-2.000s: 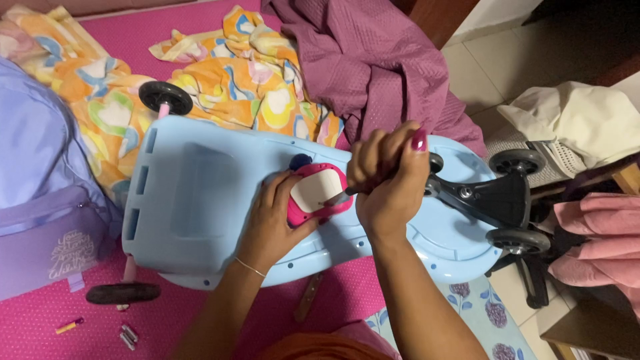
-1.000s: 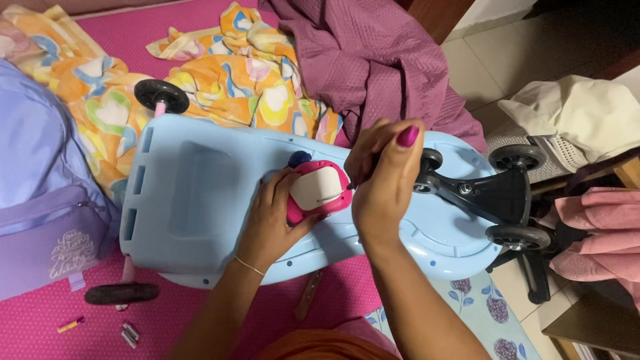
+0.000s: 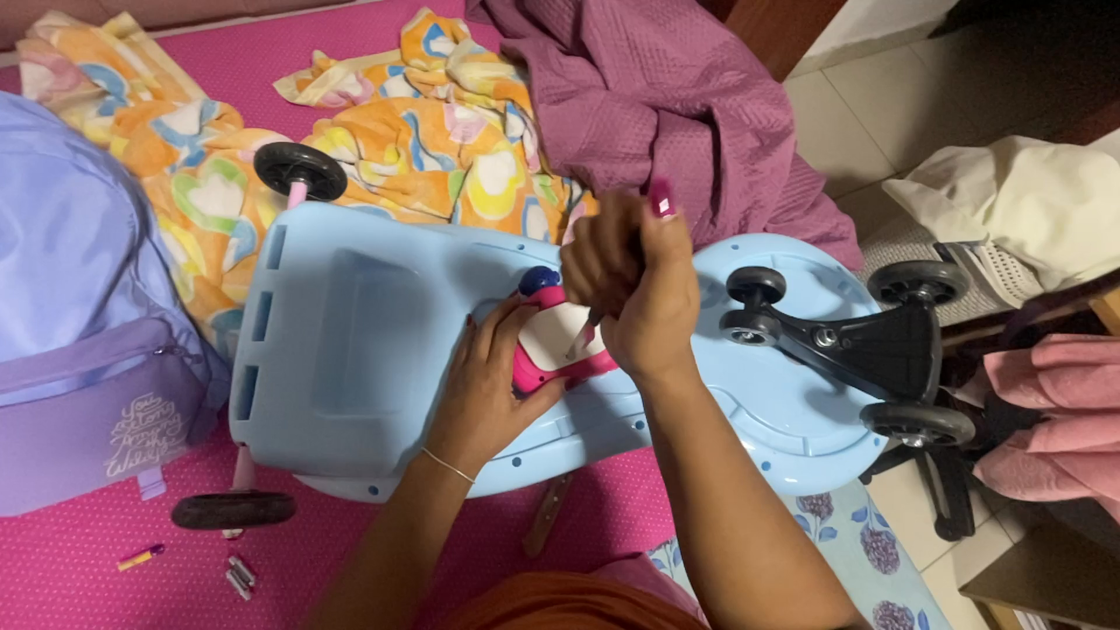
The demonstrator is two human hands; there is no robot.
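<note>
A light blue plastic ride-on toy body (image 3: 420,271) lies underside up on a pink bed cover, with a black wheel (image 3: 299,171) at its upper left and a black caster frame (image 3: 866,350) on its right. My left hand (image 3: 490,376) presses a pink and white plastic toy part (image 3: 553,332) against the body, fingers spread over its left side. A dark blue knob (image 3: 538,280) shows at that part's upper edge. Above its right side, my right hand (image 3: 643,280) is closed on a screwdriver, mostly hidden, whose tip end reaches down to the white panel.
A lilac backpack (image 3: 79,350) bearing writing stands at the left. Behind the toy lie a patterned fleece blanket (image 3: 437,157) and a mauve quilt (image 3: 647,96). Small batteries (image 3: 240,576), a yellow tube-shaped item (image 3: 140,557) and a wooden-handled object (image 3: 547,516) lie on the near side.
My right hand has turned and shifted slightly over the pink and white part. My left hand remains on that part.
</note>
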